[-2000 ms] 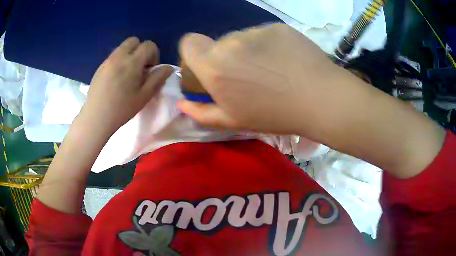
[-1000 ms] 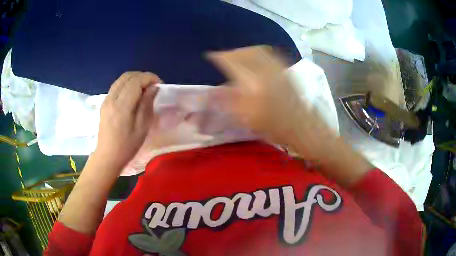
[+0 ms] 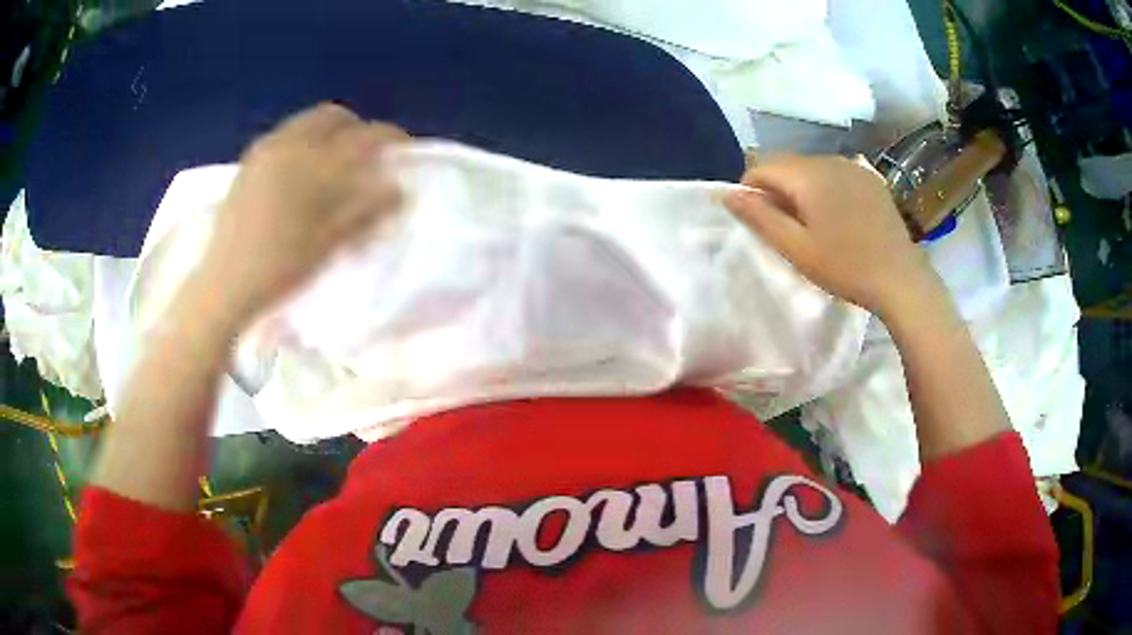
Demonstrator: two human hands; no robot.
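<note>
A white garment (image 3: 546,273) is stretched between my hands along the near edge of the navy pressing board (image 3: 410,68), with pinkish areas showing through. My left hand (image 3: 310,199), blurred, holds its upper edge at the left. My right hand (image 3: 826,223) pinches the same edge at the right, near the board's rounded end. The steam iron (image 3: 950,180), with a brown handle and a small blue part, rests at the right just beyond my right hand, not held.
White garments lie beyond the board (image 3: 795,75), at the far left (image 3: 50,298) and at the right (image 3: 1037,372). A yellow cord (image 3: 953,50) rises near the iron. Yellow bars (image 3: 236,506) show low at the left. The floor is green.
The iron, in my right hand two seconds ago, now rests at the right. My right hand has moved right onto the garment edge, and the garment is spread wider over the board's near edge.
</note>
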